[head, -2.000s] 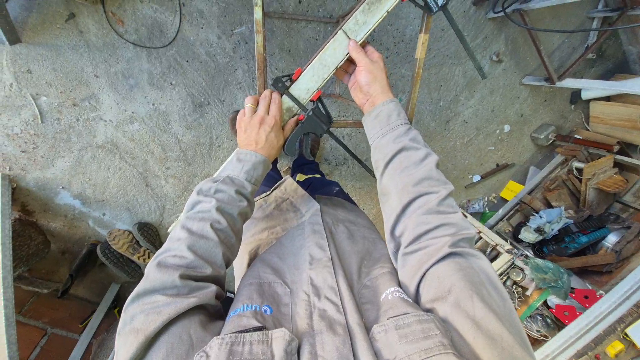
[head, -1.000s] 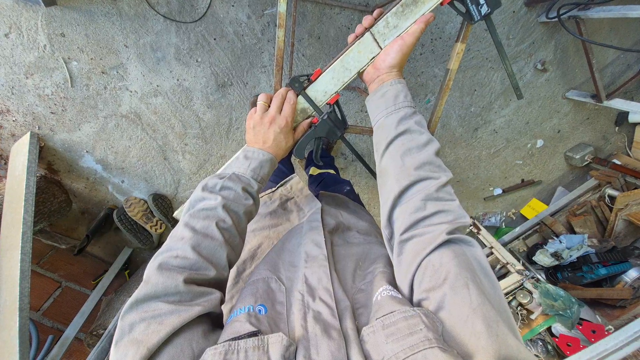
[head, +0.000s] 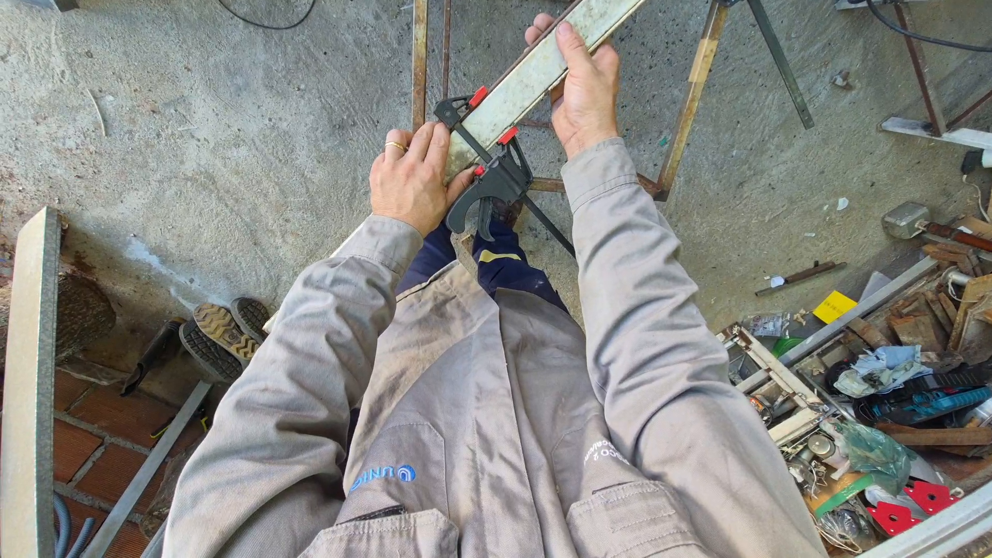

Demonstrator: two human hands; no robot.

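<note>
A long, pale, worn metal bar (head: 535,77) runs diagonally from the top edge down past my left forearm. Around it sits a black bar clamp (head: 500,182) with red pads, its trigger handle hanging below the bar. My left hand (head: 411,174) grips the bar just left of the clamp, thumb near the clamp's handle. Farther up, my right hand (head: 585,89) is wrapped around the bar, thumb on its upper face and fingertips showing at the far edge. The undersides of both hands' grips are hidden.
Rusty metal trestle legs (head: 690,101) stand beyond the bar on the concrete floor. At right is a scrap pile with wood offcuts (head: 918,325), red magnetic holders (head: 891,515) and a hammer (head: 907,221). Shoes (head: 225,333) lie at left, near an upright metal profile (head: 31,372).
My right hand has gone from fingertips on the bar's upper face to a grip around it. The left hand stays beside the clamp. The view has shifted.
</note>
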